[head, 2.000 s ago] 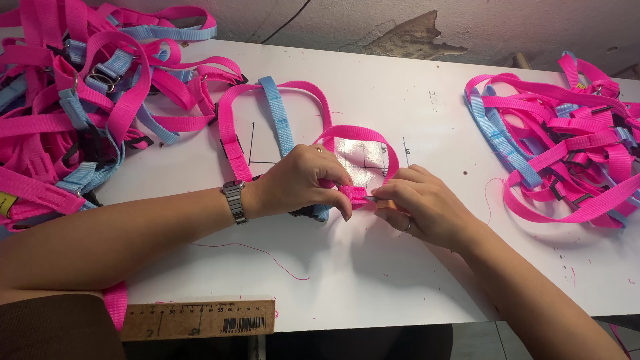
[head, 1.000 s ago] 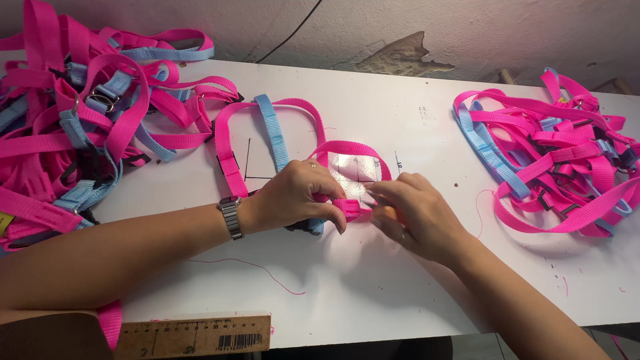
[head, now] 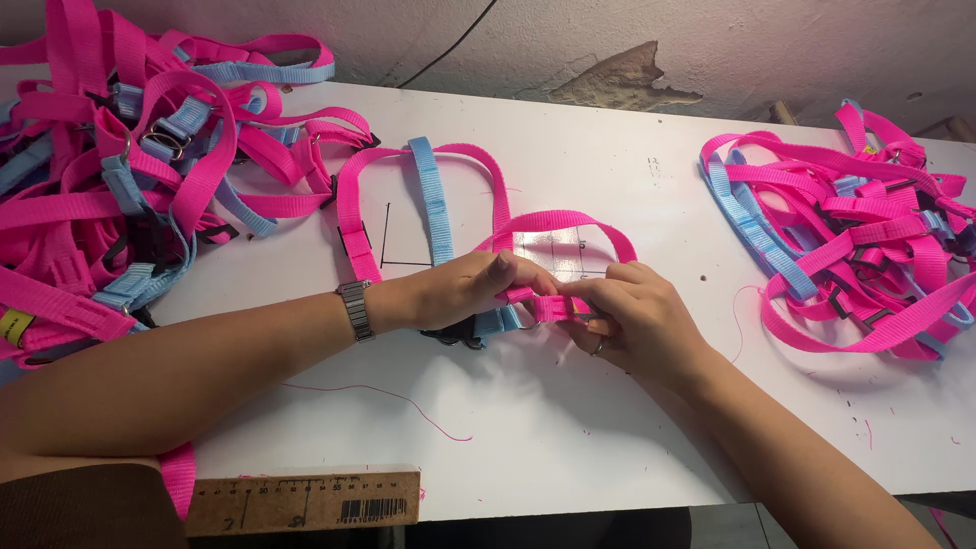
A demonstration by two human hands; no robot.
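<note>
A harness of pink webbing [head: 499,179] with a light blue strap [head: 435,206] lies on the white table between my hands. My left hand [head: 488,282], with a metal watch at the wrist, pinches a pink webbing part beside a metal ring [head: 529,323]. Just right of it, the stitched pink webbing end [head: 553,309] is gripped by my right hand [head: 621,309], which wears a ring. A small thing shows between the right fingers, too hidden to name. A black plastic buckle [head: 457,332] sits below my left hand, partly covered.
Heaped pink and blue harnesses [head: 206,175] fill the left side; another pile [head: 862,236] lies at the right. A wooden ruler [head: 305,499] lies along the near edge. Loose pink thread [head: 396,398] curls on the white table [head: 534,457]. A damaged wall [head: 625,80] borders the far side.
My left fingers have shifted off the stitched webbing end, which now shows between the hands with the metal ring. My right hand has closed around that end.
</note>
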